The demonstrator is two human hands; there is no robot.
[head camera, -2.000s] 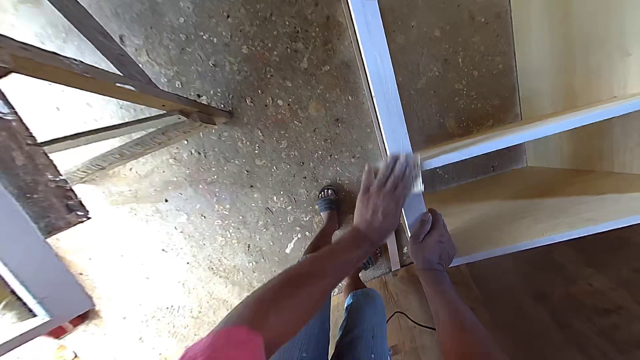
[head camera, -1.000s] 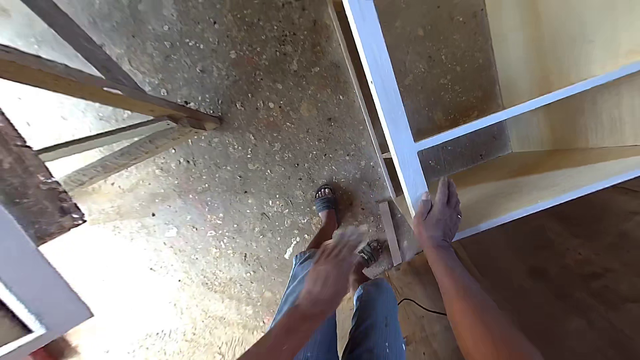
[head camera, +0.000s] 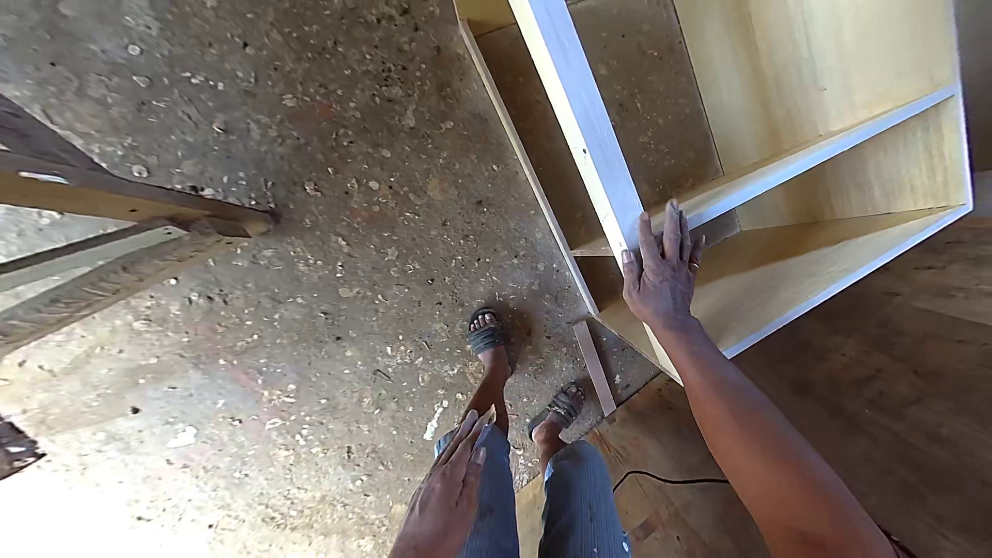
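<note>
A wooden cabinet frame (head camera: 589,147) with pale edges and inner shelves fills the upper right. On its near upright, close to the corner where a shelf meets it, my right hand (head camera: 663,275) rests with the fingers spread; a ring shows on one finger. Low in the view, above my jeans, my left hand (head camera: 453,480) is away from the cabinet. Its fingers lie close together around what looks like a thin folded sheet, perhaps sandpaper (head camera: 482,422); the palm side is hidden.
A wooden trestle or stand leg (head camera: 209,221) reaches in from the left. A narrow wood strip (head camera: 595,368) lies on the speckled floor (head camera: 349,271) beside my sandalled feet. A black cable (head camera: 674,479) runs over a brown board (head camera: 891,372) at lower right.
My left hand has left the cabinet's upright, where it was two seconds ago, and come down toward my legs. My right hand has moved from the corner onto the upright's face.
</note>
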